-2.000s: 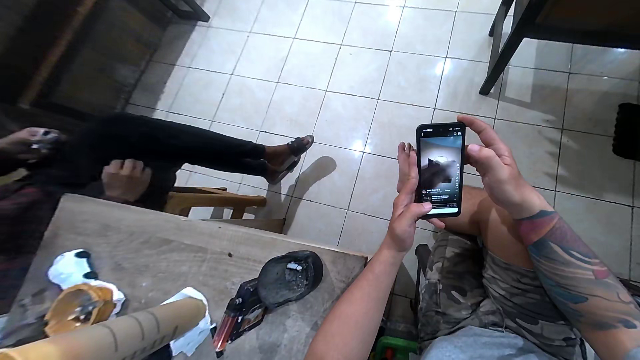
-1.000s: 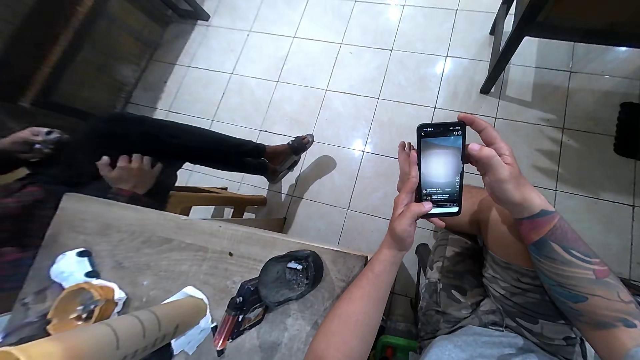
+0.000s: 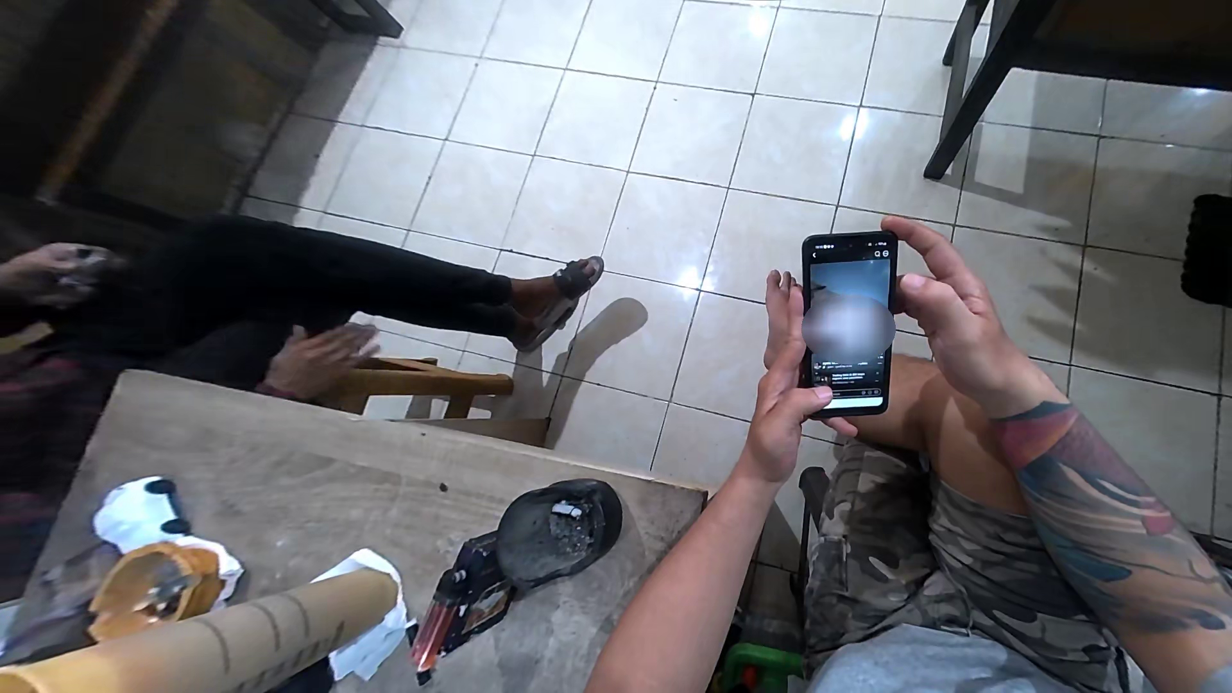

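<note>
A black smartphone (image 3: 847, 279) is held upright over my lap, its lit screen towards me and partly blurred. My left hand (image 3: 784, 395) grips its lower left side, with the thumb on the bottom of the screen. At the phone's upper right side, my right hand (image 3: 953, 318) holds the edge between thumb and forefinger. A dark ashtray (image 3: 553, 534) with ash and a white bit in it sits on the wooden table (image 3: 289, 462) to the left. Beside it lie a red lighter (image 3: 436, 630) and a dark pack (image 3: 481, 587).
A cardboard tube (image 3: 260, 626), an orange cup-like object (image 3: 154, 587) and crumpled white paper (image 3: 371, 645) are on the table. Beyond it, a person in black trousers (image 3: 385, 279) sits with a sandalled foot (image 3: 558, 303) over the tiled floor. Dark furniture legs (image 3: 982, 106) stand at upper right.
The picture on the phone's screen has changed from a dark shape to a pale, blurred one. The seated person's nearer hand has moved. Both my hands stay on the phone.
</note>
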